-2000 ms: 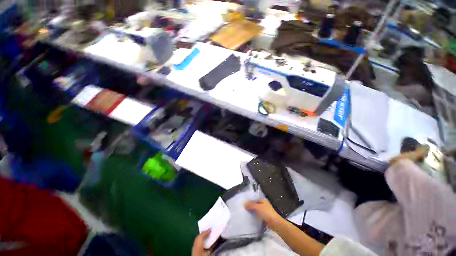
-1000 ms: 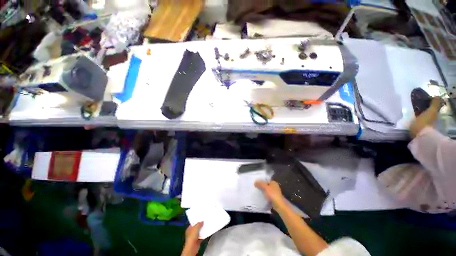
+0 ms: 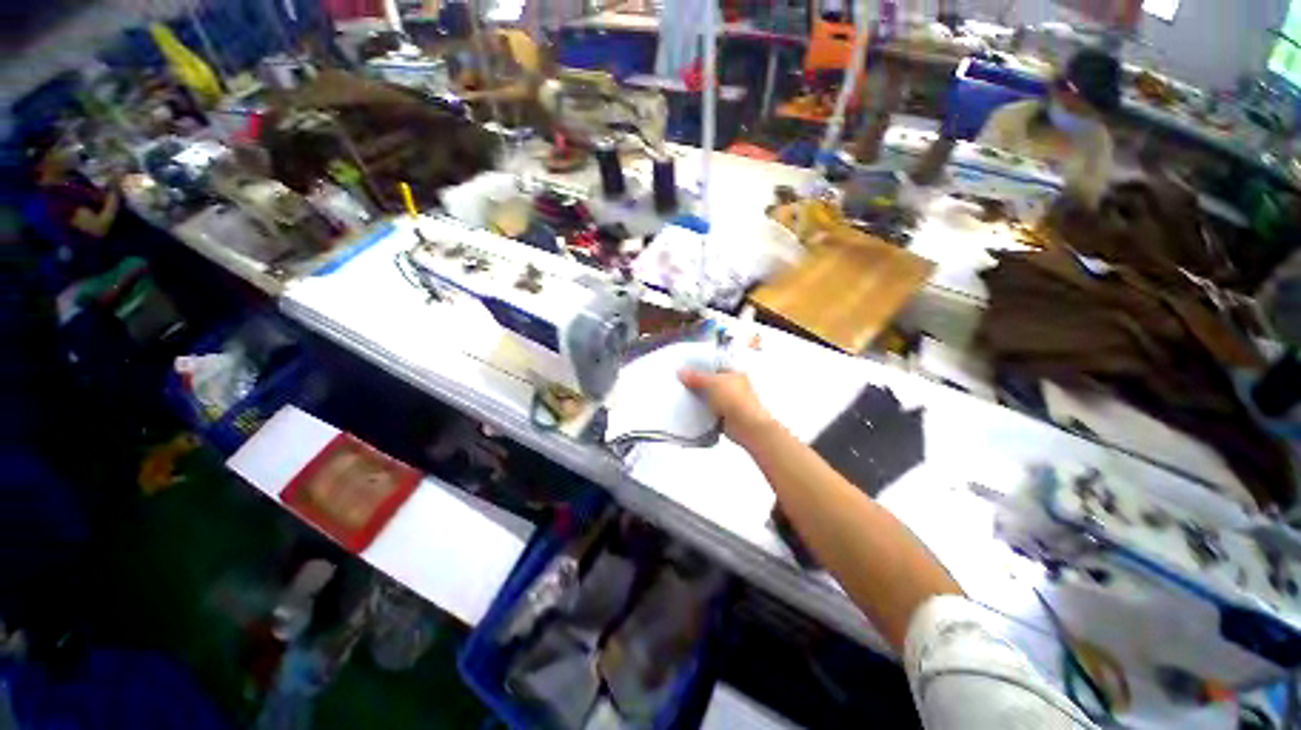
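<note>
My right hand [image 3: 721, 399] reaches over the white sewing table [image 3: 799, 374] and holds a stack of pocket pieces [image 3: 661, 399], pale on top with dark edges at the rim. The stack is beside the end of a white sewing machine [image 3: 597, 335]. My fingertips on it are small and partly blurred. A dark fabric panel [image 3: 873, 439] lies on the table behind my forearm, which hides part of it. My left hand is not in view.
Below the table are a blue crate [image 3: 500, 659] with scraps and a white bench with a red-framed piece [image 3: 350, 492]. A second sewing machine [image 3: 1170, 549] stands right. A tan board [image 3: 845, 290] and brown fabric lie behind. A masked person [image 3: 1063, 129] sits at the back.
The view has swung left and up. My right hand has moved from the low bench to the sewing table with the stack. My left hand and its white piece have left the view.
</note>
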